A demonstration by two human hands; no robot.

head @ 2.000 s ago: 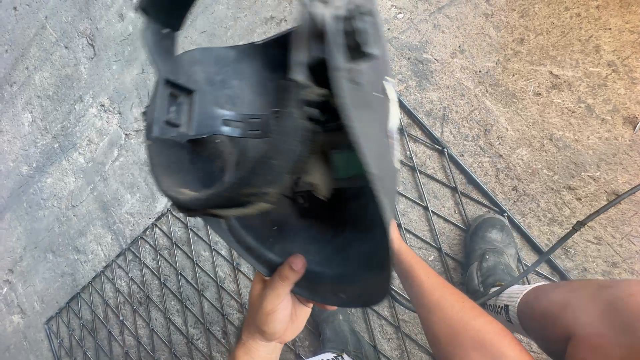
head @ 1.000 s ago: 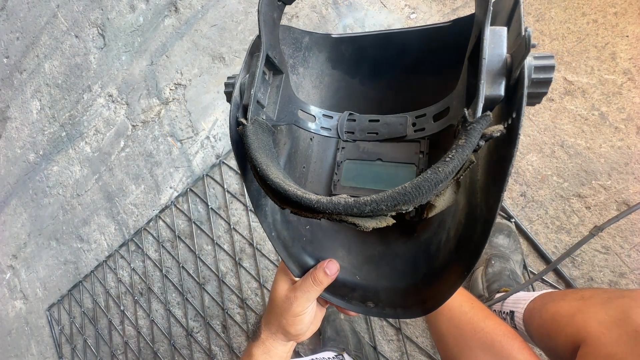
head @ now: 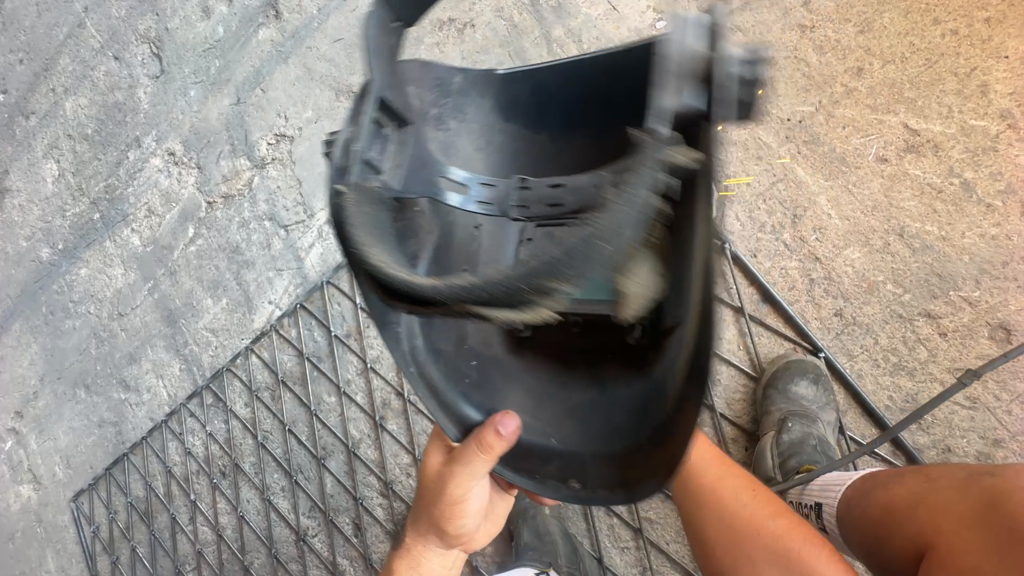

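Observation:
A black welding helmet point(head: 576, 432) fills the middle of the view, its inside facing me, blurred by motion. My left hand point(head: 472, 488) grips its lower rim, with the thumb on the inner face and the fingers beneath. My right forearm runs up behind the helmet from the lower right; the right hand itself is hidden by the shell. Inside the helmet are a plastic headgear strap point(head: 512, 196), a worn padded sweatband point(head: 448, 284) and part of the greenish lens point(head: 592, 286). A side knob point(head: 744, 84) juts out at the upper right.
A welded metal lattice panel point(head: 296, 416) lies on the rough concrete floor point(head: 160, 200) under the helmet. One work boot point(head: 800, 408) is at its right edge, another point(head: 548, 540) below the helmet. A dark cable point(head: 920, 416) crosses at the right. Small yellow sparks point(head: 738, 181) show at the upper right.
The helmet has turned and moved: its inside faced me more squarely one second ago, with the lens in fuller view, and is now angled. My left hand keeps its grip on the lower rim.

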